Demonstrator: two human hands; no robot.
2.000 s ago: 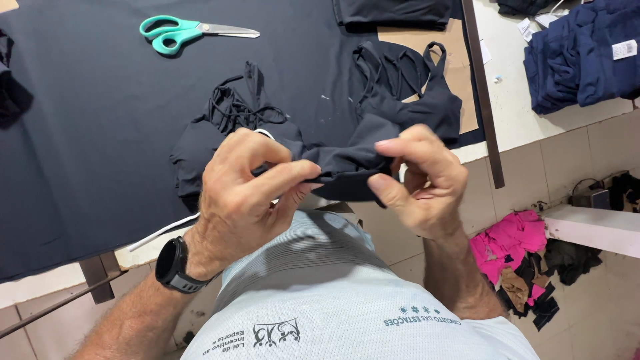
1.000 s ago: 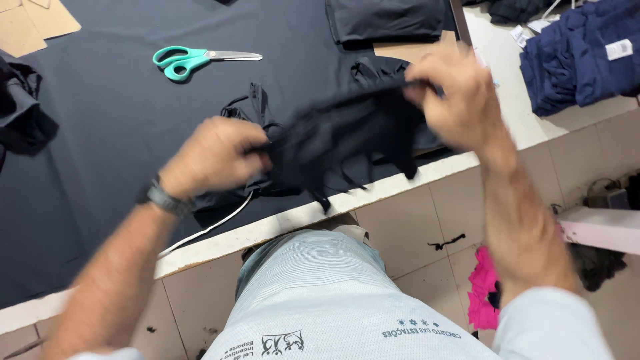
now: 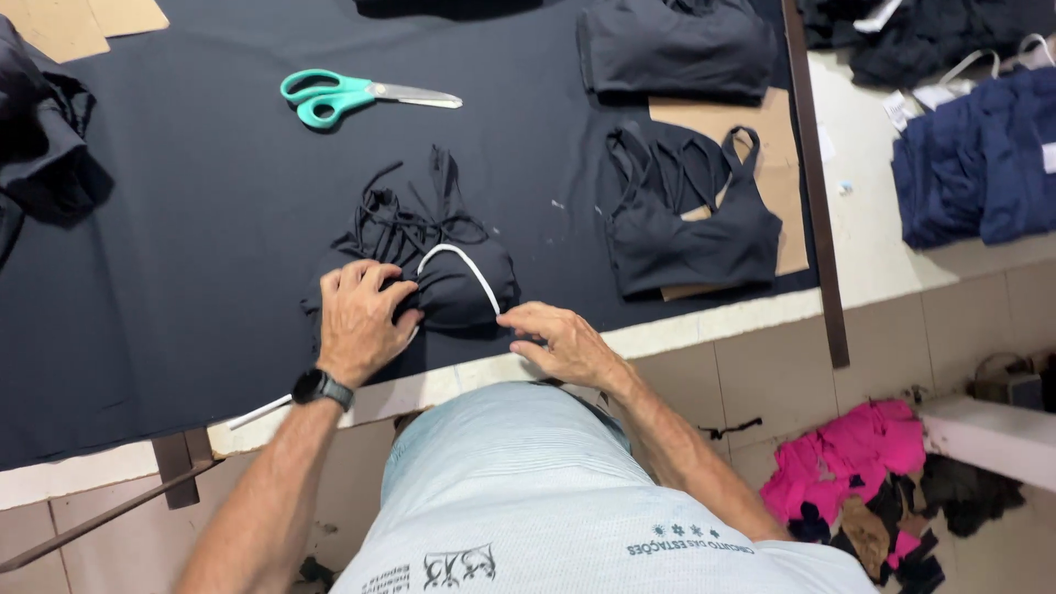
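Note:
A black strappy sports bra lies near the table's front edge. My left hand rests on its left part with bent fingers; whether it pinches the cloth cannot be told. A white cord arches over the right cup, and another stretch of white cord or strip shows at the table edge by my wrist. My right hand is at the arch's lower right end, its fingertips touching it; a firm grip is not clear. To the right, a second black sports bra lies flat, partly on brown card.
Green-handled scissors lie on the dark cloth behind the bra. A folded black garment sits at the back right, navy garments farther right. A dark metal bar runs along the right side. Pink fabric scraps lie on the floor.
The black sports bra that both hands held in the air one second ago has been let go and now lies flat at right. Both hands have come down to the strappy bra and white cord.

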